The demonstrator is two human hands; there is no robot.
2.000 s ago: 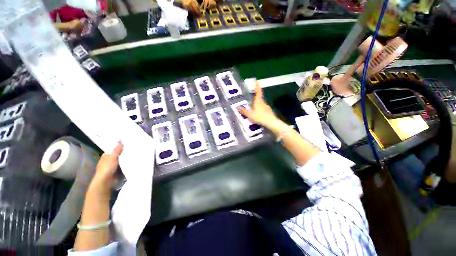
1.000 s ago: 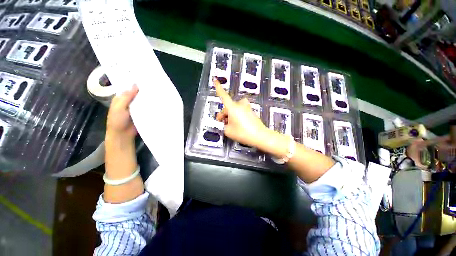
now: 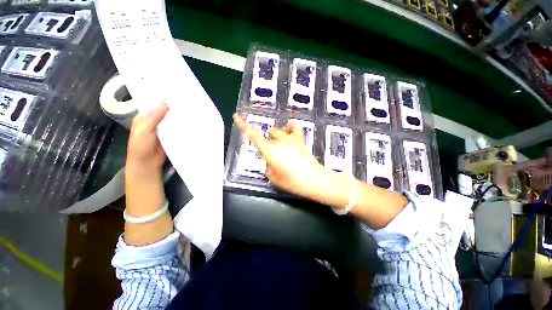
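A long white label strip (image 3: 184, 97) with small grey print near its top hangs down at the left. My left hand (image 3: 147, 134) pinches its left edge. A clear blister tray (image 3: 284, 114) in front of me holds two rows of white devices (image 3: 339, 91), each with dark print and a dark oval. My right hand (image 3: 287, 158) is over the lower-left pockets, index finger stretched towards the tray's left edge, covering parts of two devices. Whether a small label is at its fingertips cannot be told.
A label roll (image 3: 118, 100) lies behind the strip, with a pale liner tail. Stacked full trays (image 3: 54, 109) stand at left. A pale rail (image 3: 212, 55) edges the green belt (image 3: 236, 27). A yellowish bottle (image 3: 490, 156), a gold box and a blue cable are at right.
The view has swung left since two seconds ago. My right hand went from the tray's right end to its left end, and in the last second its fingertip moved down and left. My left hand keeps the strip.
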